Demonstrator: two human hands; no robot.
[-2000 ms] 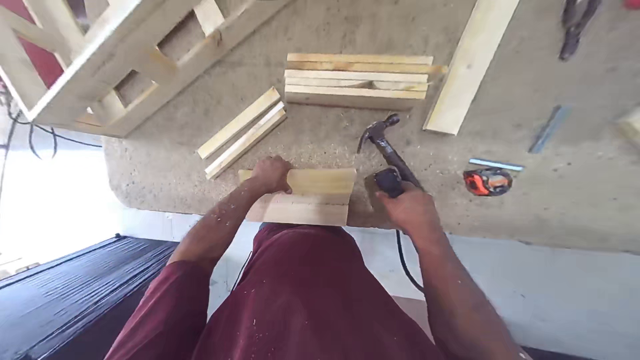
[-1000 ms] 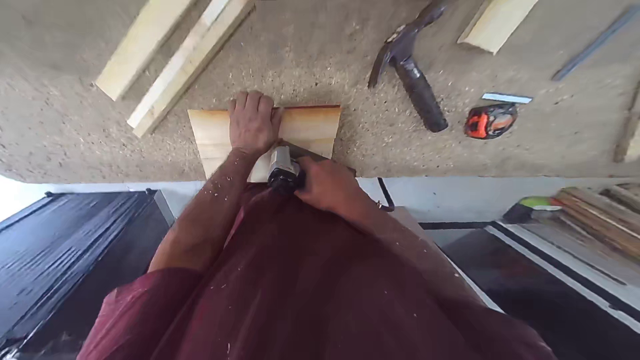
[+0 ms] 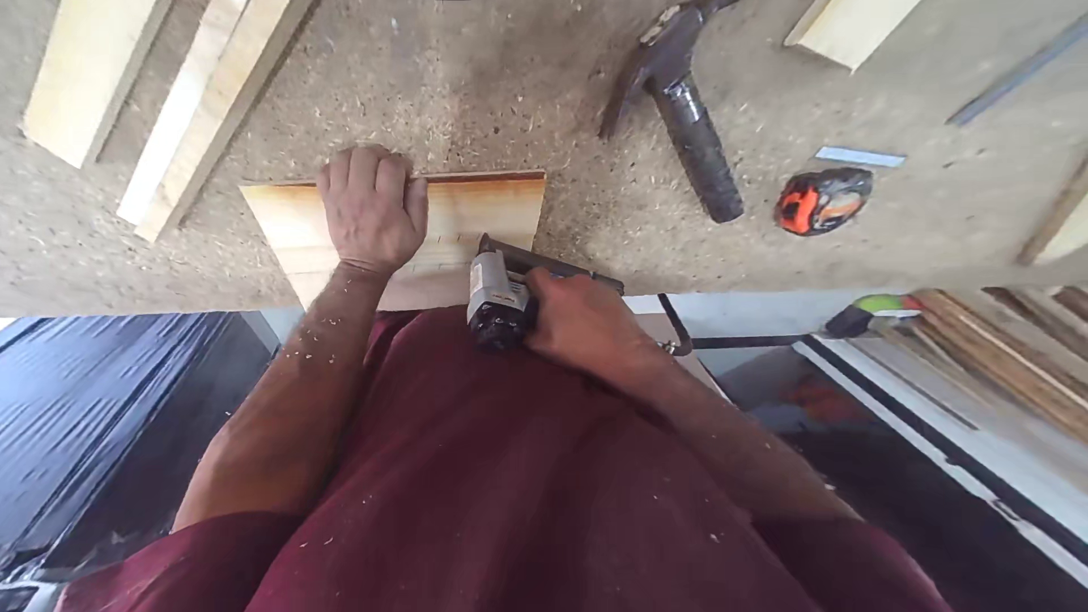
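Observation:
My left hand [image 3: 374,204] presses on a pale wooden board [image 3: 459,212] at the near edge of the workbench, with its fingertips at the board's far edge. My right hand [image 3: 586,319] is closed around the handle of a pneumatic nailer [image 3: 500,293]. The nailer's nose rests on or just above the right part of the board; which of these I cannot tell. Between the board and the tape measure, a claw hammer [image 3: 693,127] lies on the bench. The near part of the board is hidden by my shirt.
Wood strips [image 3: 212,110] lie at the far left of the particle-board workbench [image 3: 476,93]. An orange and black tape measure [image 3: 823,201], a small metal strip [image 3: 860,156] and a metal rod [image 3: 1016,75] lie to the right. More wood slats [image 3: 1003,348] are below right. An air hose [image 3: 676,327] hangs beside my right wrist.
My right hand has brought the nailer from beside the board's right side onto or over the board. My left hand stays on the board. The view has moved much closer to the bench.

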